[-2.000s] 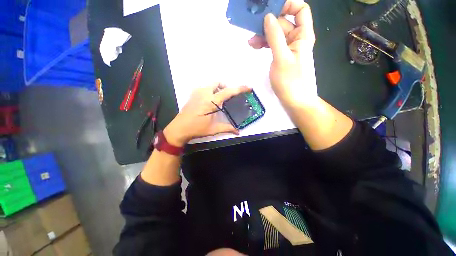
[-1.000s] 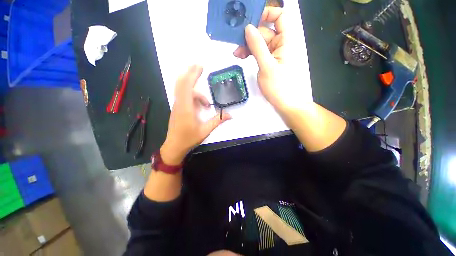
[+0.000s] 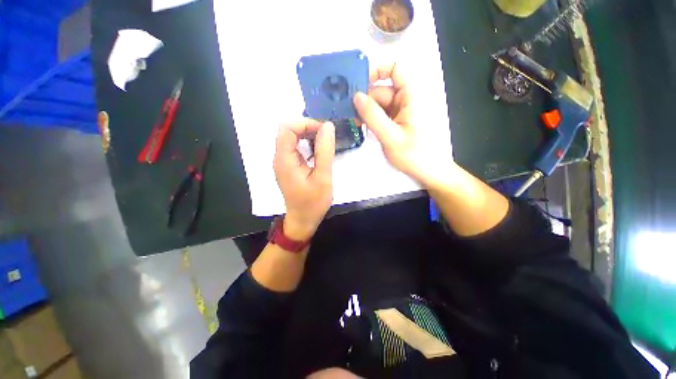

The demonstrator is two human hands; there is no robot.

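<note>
My right hand point(image 3: 389, 122) holds the flat blue-grey front plate point(image 3: 333, 83) by its right edge, with the round recess facing up. The housing point(image 3: 347, 138), with green and black showing inside, sits just below the plate, partly covered by it and by my fingers. My left hand point(image 3: 305, 166) is at the housing's left side and the plate's lower edge, thumb and fingertips close together. Whether it grips a wire, the housing or the plate cannot be made out.
White paper point(image 3: 259, 148) lies under the work, with a parts dish point(image 3: 391, 16) at its far side. Red-handled cutters point(image 3: 159, 132), dark pliers point(image 3: 190, 191) and a crumpled tissue point(image 3: 132, 58) lie left. The soldering gun point(image 3: 561, 122) and solder waste tin point(image 3: 513, 83) are right.
My right hand has brought the plate down and nearer, over the housing's far part. My left hand has moved right, its fingers closing in at the housing and plate. The parts dish has come into view.
</note>
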